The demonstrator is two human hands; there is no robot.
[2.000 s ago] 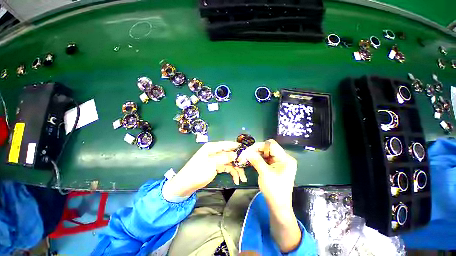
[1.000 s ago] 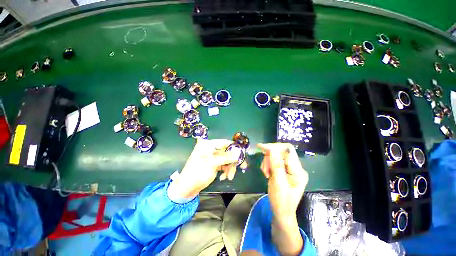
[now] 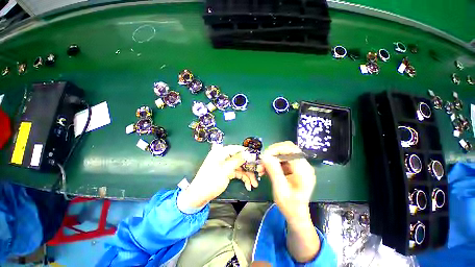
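Note:
My left hand [image 3: 221, 169] holds an opened smartwatch half-assembly [image 3: 252, 147] above the front part of the green belt. Its coppery-brown disc points away from me, and the other half is partly covered by my fingers. My right hand [image 3: 290, 172] holds thin grey tweezers [image 3: 289, 156], which stick out to the right between thumb and fingers. Its fingertips are at the right side of the watch. Whether a small white piece is at the fingertips cannot be told. The square black parts box [image 3: 341, 133], with many white bits, sits to the right of my hands.
Opened watch units [image 3: 144, 125] lie in groups at centre left. Two single watch cases [image 3: 280, 105] lie beyond my hands. A black foam tray [image 3: 377, 156] with watch cases stands at right, more black trays [image 3: 268, 26] at the far side. A black unit [image 3: 44, 125] sits left.
My right hand has moved left to the watch from slightly apart, and the tweezers now show in it. My left hand still holds the watch. The whole view has shifted slightly.

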